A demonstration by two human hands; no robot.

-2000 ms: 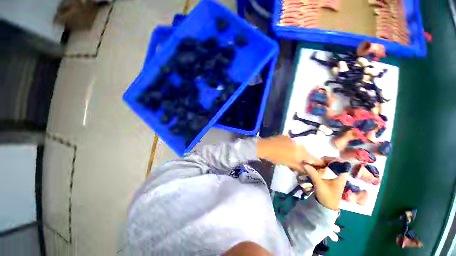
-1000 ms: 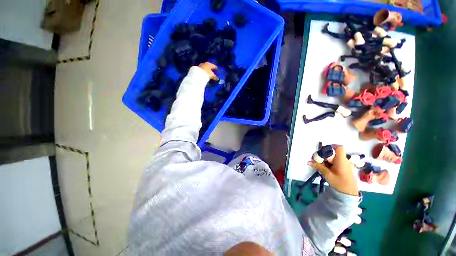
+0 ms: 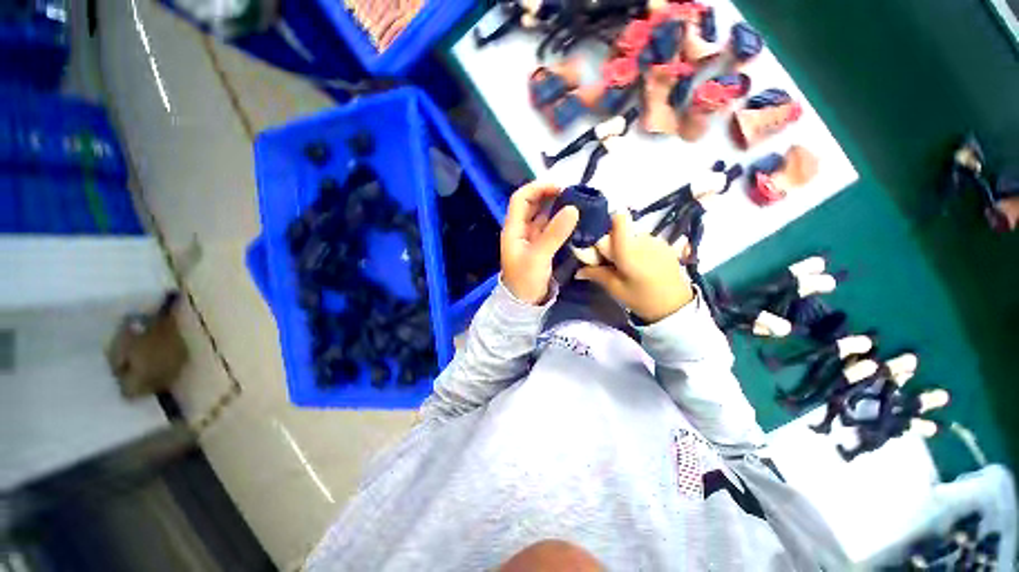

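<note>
My left hand [image 3: 530,241] grips a dark moulded piece [image 3: 584,215] with an open hollow top, in front of my body. My right hand [image 3: 646,270] holds a lower body by its cream block [image 3: 589,255], right against the underside of the dark piece. The fingers and the dark piece hide most of the lower body. How far the two parts are joined cannot be told. More dark pieces [image 3: 391,336] lie loose in the blue bin [image 3: 422,223] to the left.
A white sheet [image 3: 821,184] on the green bench [image 3: 771,240] bears red-and-tan torsos [image 3: 764,118] and lower bodies [image 3: 676,207]. More lower bodies [image 3: 855,363] lie lower right. A blue tray [image 3: 430,39] holds flesh-coloured limbs. Parts lie on the belt [image 3: 916,112].
My left hand has come out of the blue bin with a dark piece and met my right hand, which still holds a lower body. The view has turned and shifted.
</note>
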